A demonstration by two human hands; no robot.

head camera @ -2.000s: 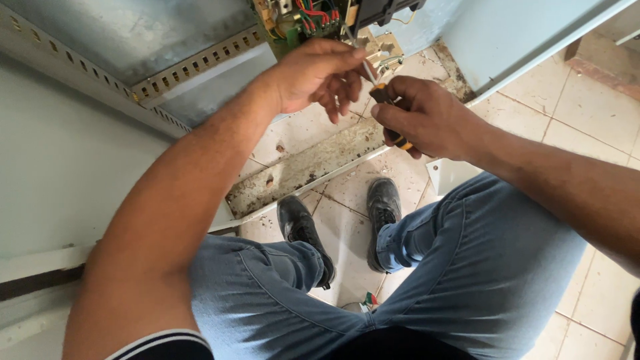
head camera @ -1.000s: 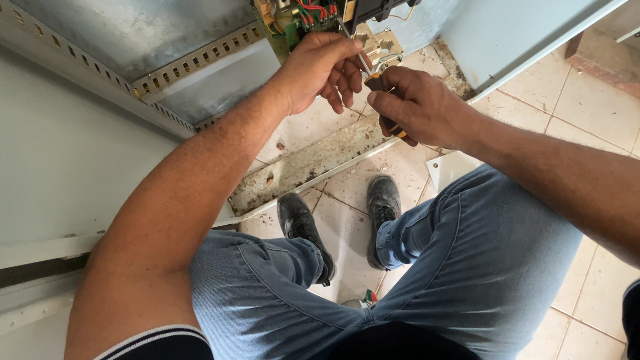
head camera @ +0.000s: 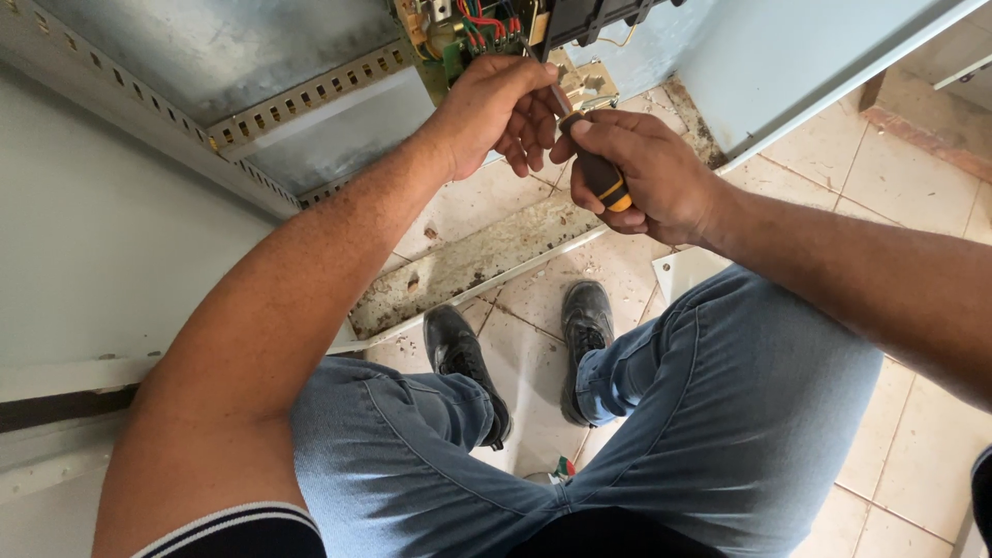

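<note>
My right hand is closed around the dark handle, with yellow bands, of a screwdriver. The shaft points up and to the left, towards an electrical assembly with red wires at the top edge. My left hand has its thumb and index finger at the metal shaft, with the other fingers loosely curled. Whether they pinch the shaft or only touch it is hard to tell. A green circuit board lies just beyond the left hand, and a black plastic housing is above the shaft. The screwdriver's tip cannot be made out clearly.
A perforated metal rail crosses the cabinet at the upper left. The cabinet's dirty bottom frame runs between the hands and my black shoes. A pale blue metal panel stands at the right, and a white bracket lies near the right knee.
The right hand has turned the screwdriver's handle and shifted its fingers around it. The left hand stays by the shaft.
</note>
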